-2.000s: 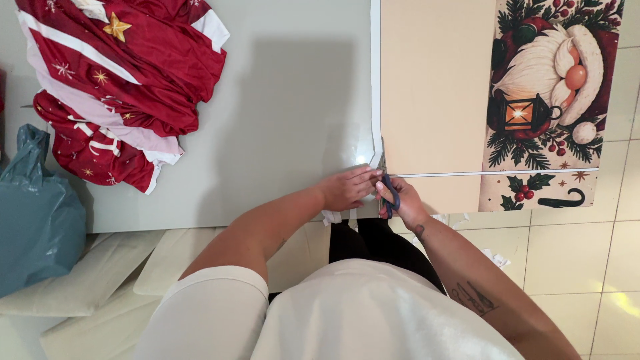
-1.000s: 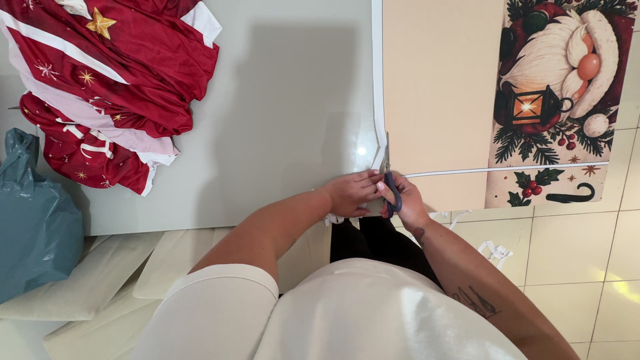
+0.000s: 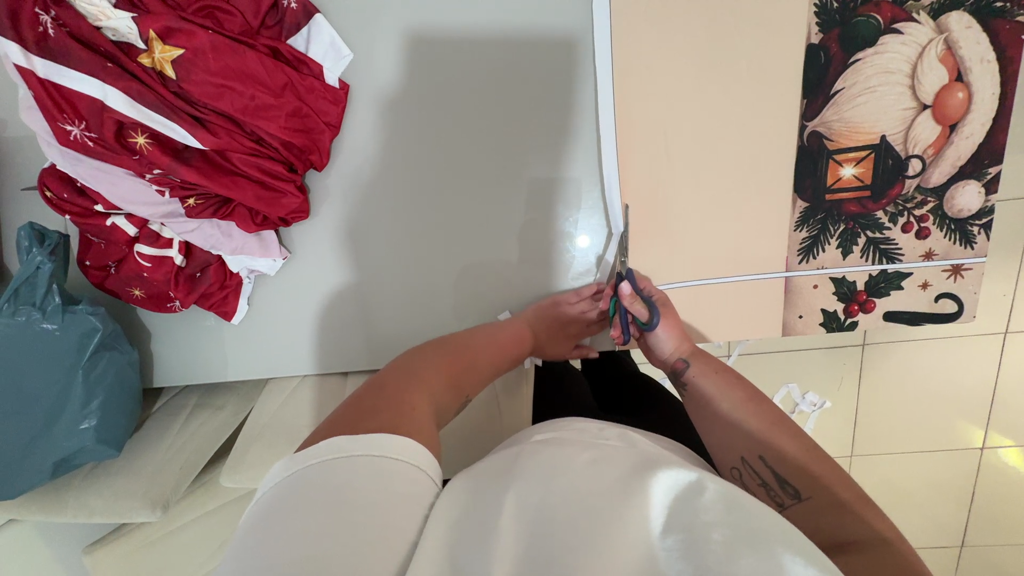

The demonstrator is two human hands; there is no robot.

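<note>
My right hand (image 3: 652, 320) grips a pair of scissors (image 3: 626, 272) with blue and green handles, its blades pointing away from me along the white edge strip (image 3: 606, 120) of a printed fabric sheet (image 3: 708, 160). The blades look slightly apart. Beside the scissors, my left hand (image 3: 568, 324) rests at the near corner of the sheet, fingers touching its white edge; whether it pinches the strip is hard to tell. The sheet is beige, with a bearded figure and a lantern (image 3: 852, 172) printed at right. A thin white line crosses its lower part.
Crumpled red printed fabric (image 3: 256, 144) lies on the grey table (image 3: 472, 200) at the left. A blue-grey plastic bag (image 3: 64, 376) stands beside the near left edge, above pale cushions or folded cloth (image 3: 184, 456). White scraps (image 3: 802, 402) lie on the tiled floor at right.
The scissors have turned from lying low in my right hand to pointing away along the white strip. Both hands remain near the sheet's corner.
</note>
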